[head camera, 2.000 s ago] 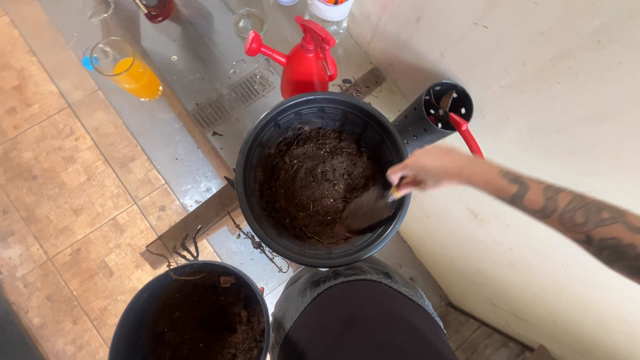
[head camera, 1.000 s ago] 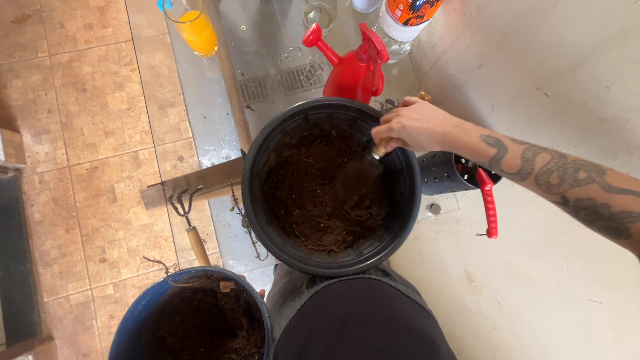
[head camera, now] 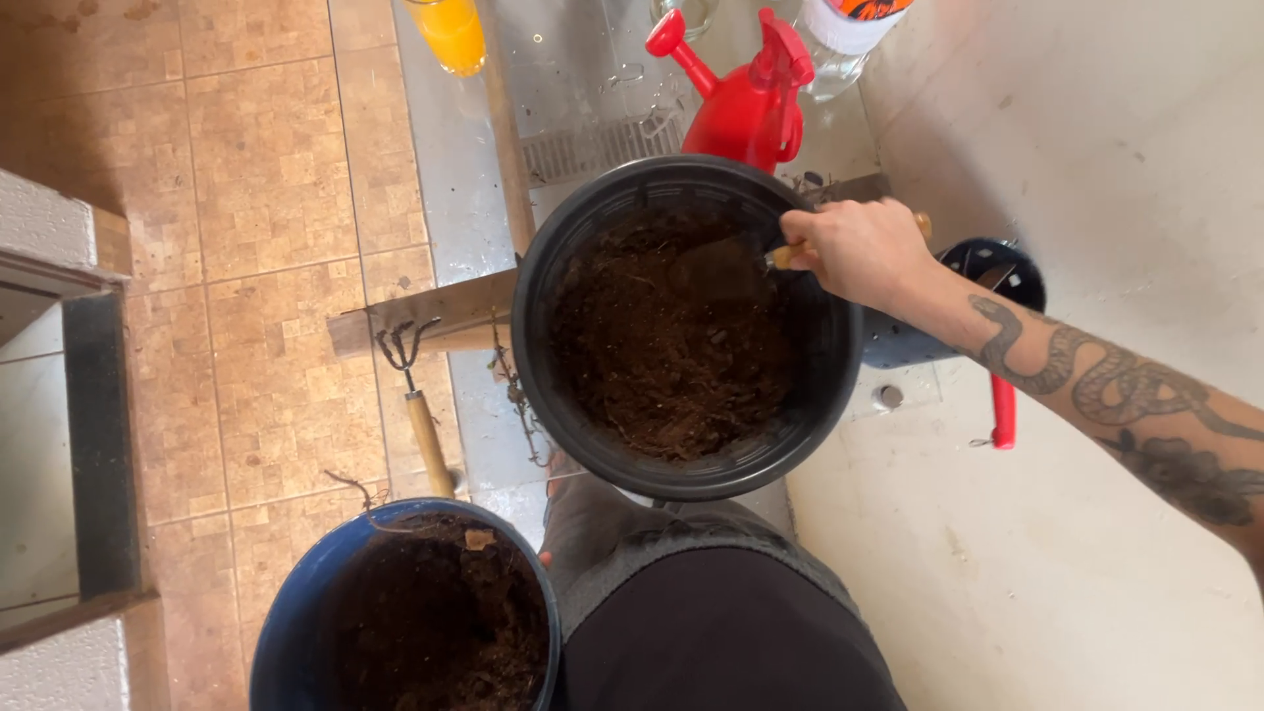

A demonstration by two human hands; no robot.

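Observation:
My right hand (head camera: 864, 252) is closed round the wooden handle of a trowel (head camera: 721, 269), over the upper right rim of a black plastic pot (head camera: 686, 484). The trowel's dark blade lies against the soil (head camera: 671, 365) inside, near the pot's upper right side. At the lower left stands a blue pot (head camera: 286, 602), partly filled with dark soil and roots. A small bit of what looks like my left hand (head camera: 545, 560) shows at its right rim; the rest is hidden, so its grip cannot be told. A hand fork (head camera: 427, 439) with a wooden handle lies just above the blue pot.
A red watering can (head camera: 746, 114) and a clear bottle (head camera: 839, 54) stand beyond the black pot. A glass of orange drink (head camera: 449, 38) is at upper left. On the right, a perforated dark container (head camera: 894, 341) holds a red-handled tool (head camera: 1002, 410), beside the pale wall.
My right hand has moved the trowel from the lower right part of the soil towards the upper right side of the black pot. The view has shifted and turned.

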